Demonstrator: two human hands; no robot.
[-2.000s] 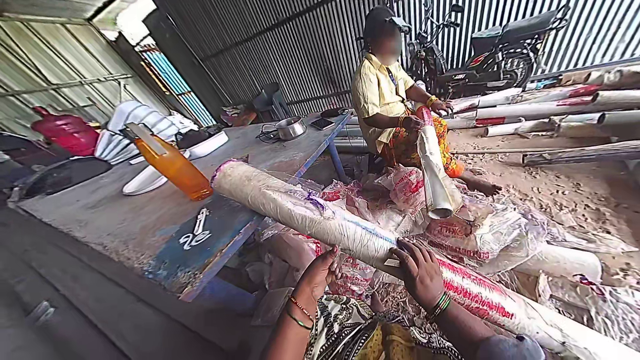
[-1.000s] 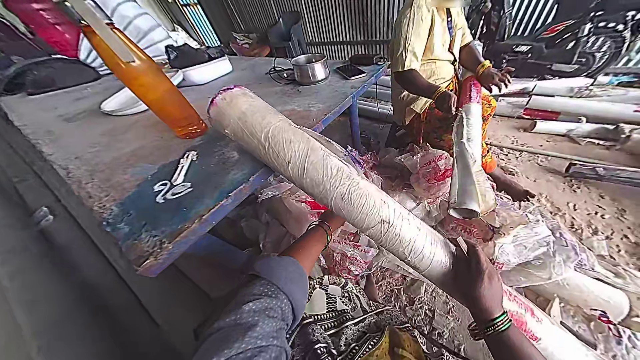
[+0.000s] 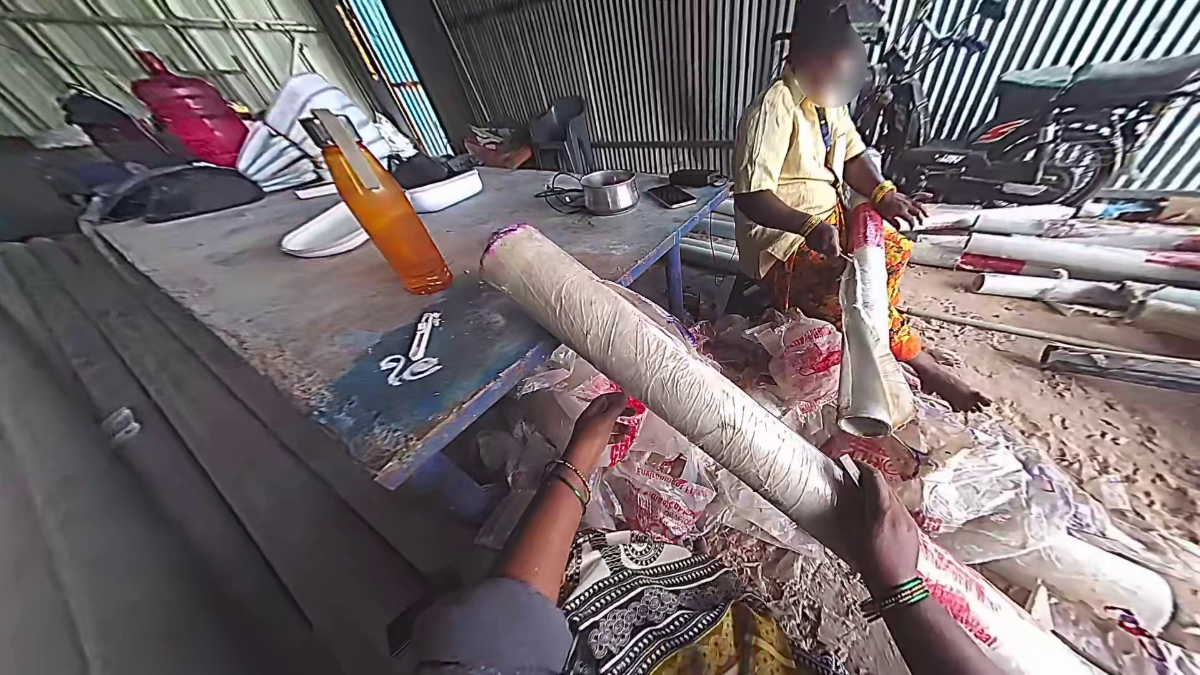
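A long wrapped roll (image 3: 656,375) in wrinkled white film slants across the view, its far end resting on the corner of a worn blue table (image 3: 272,281). Near its middle my right hand (image 3: 881,530) grips the roll, where a small pale piece shows at the fingers. My left hand (image 3: 600,427) is beside and under the roll on its left side; whether the fingers touch it is hard to tell. Farther down, red print marks the wrapping. Across from me a seated person (image 3: 797,169) holds a shorter wrapped roll (image 3: 864,347) upright with both hands.
On the table stand an orange bottle (image 3: 384,206), a steel pot (image 3: 609,191), a phone (image 3: 672,196) and a white dish (image 3: 323,232). Crumpled printed plastic film (image 3: 656,497) covers the ground under the roll. More wrapped rolls (image 3: 1078,258) lie at right near a motorcycle (image 3: 1012,159).
The roll's red-printed part lay in front of my hands two seconds ago; now plain film does. My left hand, partly behind the roll one second ago, now shows at its left side.
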